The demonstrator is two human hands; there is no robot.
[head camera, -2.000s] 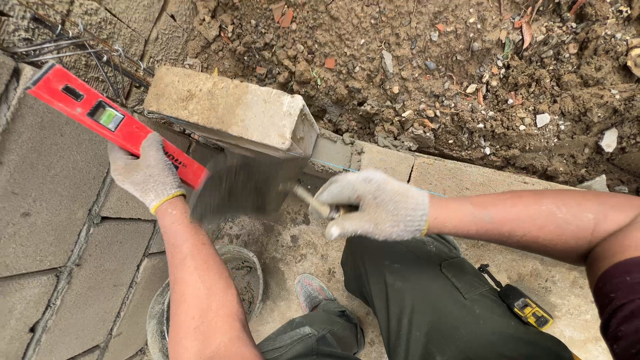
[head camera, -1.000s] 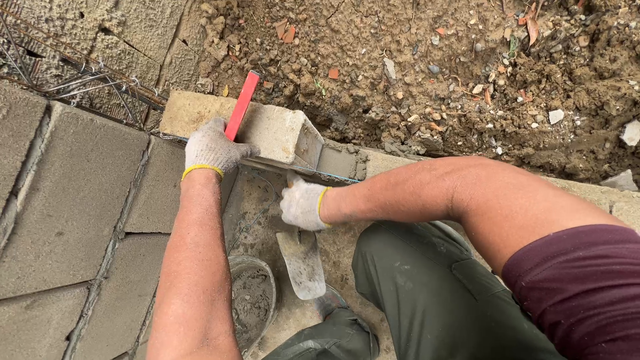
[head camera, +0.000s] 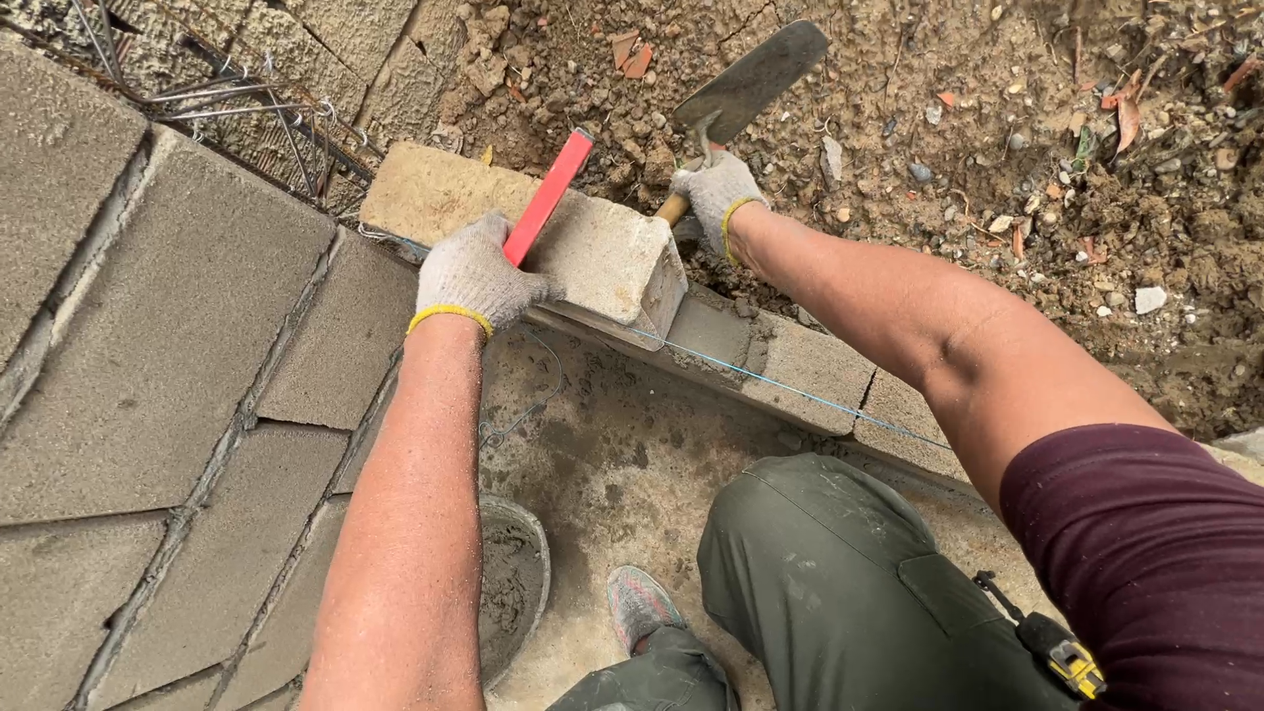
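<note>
My gloved left hand (head camera: 482, 276) grips a red spirit level (head camera: 549, 196), held on edge against the concrete block (head camera: 592, 267) at the left end of the low wall. Behind that block, on the soil side, my gloved right hand (head camera: 719, 197) is closed on a trowel (head camera: 758, 79); its blade points up and away over the soil, and its wooden handle end is beside the block. A blue string line (head camera: 790, 385) runs along the wall's near edge. Fresh mortar (head camera: 709, 331) lies on the course right of the block.
A bucket of mortar (head camera: 509, 583) stands on the concrete floor below my left forearm. A block wall (head camera: 178, 326) fills the left side. Steel rebar and tie wires (head camera: 286, 109) stick out at upper left. Rough, stony soil (head camera: 987, 148) lies beyond the low wall.
The level has gone from lying flat in view to standing on edge at the block. My right hand has moved with the trowel from the near side of the block to its far side.
</note>
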